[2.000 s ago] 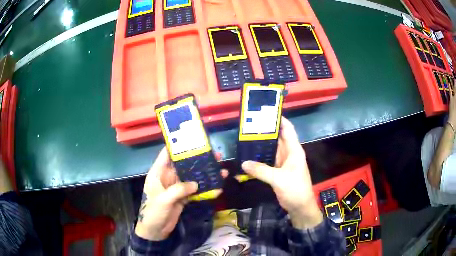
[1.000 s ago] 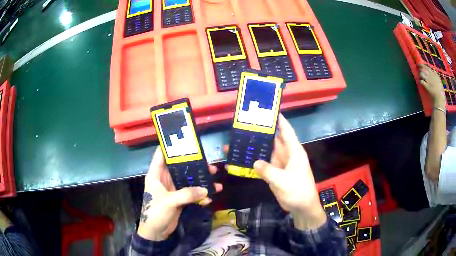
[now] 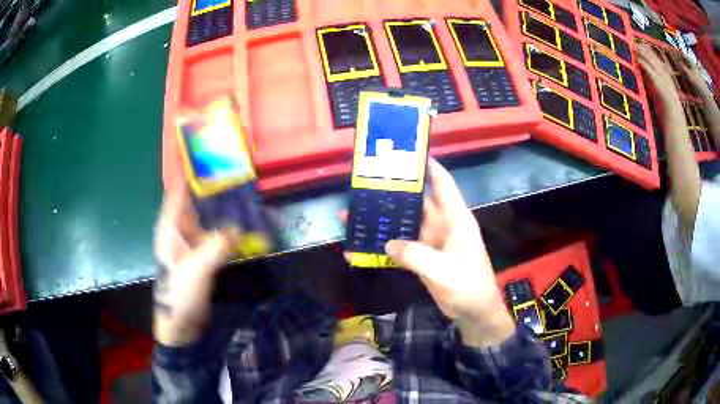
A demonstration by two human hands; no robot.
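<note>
My left hand (image 3: pixel 189 252), blurred, holds a keypad phone (image 3: pixel 217 154) at the front left of the foam tray; its screen is lit in blurred colours. My right hand (image 3: pixel 454 252) holds a second keypad phone (image 3: pixel 388 173), upright to my view, with a white screen and blue blocks; the thumb lies on the lower keys. The red-orange foam tray (image 3: pixel 286 95) lies on another tray. Three dark-screened phones lie in its near row at the right, and two phones show at the far left, cut off by the frame's top edge.
A full tray of phones (image 3: pixel 588 75) touches the right side of my tray. Another person's arms (image 3: pixel 675 118) reach over a tray at the far right. A red tray (image 3: pixel 588 316) with jumbled phones is low at right. Red tray edges (image 3: pixel 9 221) show at the far left.
My left hand has moved left and up with its phone, whose screen changed from blue blocks to colours. The full tray of phones has appeared beside mine. My right phone is slightly further left.
</note>
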